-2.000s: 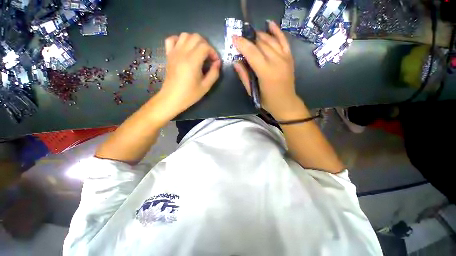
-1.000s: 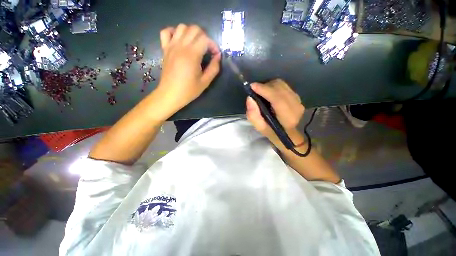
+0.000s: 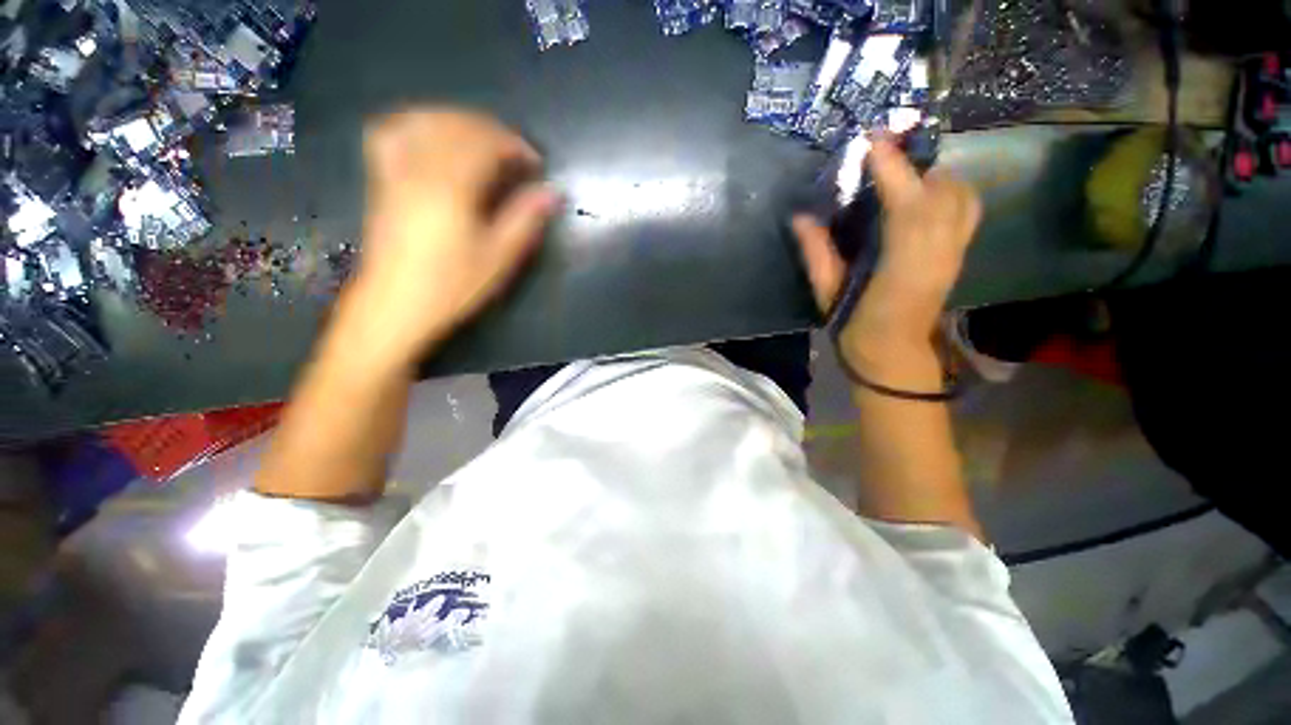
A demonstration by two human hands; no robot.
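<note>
My left hand (image 3: 439, 234) is blurred over the bench mat, left of centre, fingers curled; whether it pinches anything is unclear. My right hand (image 3: 906, 262) holds the black soldering iron (image 3: 855, 262), its cord looping past the wrist. Its fingertips are at the near end of the right-hand board pile (image 3: 875, 64), by a bright board (image 3: 852, 164); whether they grip this board is unclear. A single circuit board (image 3: 557, 21) lies at the top edge, beyond my left hand. Small dark red components (image 3: 191, 283) lie scattered left of my left hand, partly hidden by it.
A large heap of boards (image 3: 156, 206) is at far left. A tray of small metal parts (image 3: 1041, 64) is at upper right. A round yellow-green item (image 3: 1119, 184) and hanging black cables (image 3: 1172, 142) are at right. A red crate (image 3: 177, 442) is below the bench edge.
My right hand has moved right with the iron to the board pile. My left hand has moved left. The single board is farther up, away from both hands. The camera view has shifted somewhat.
</note>
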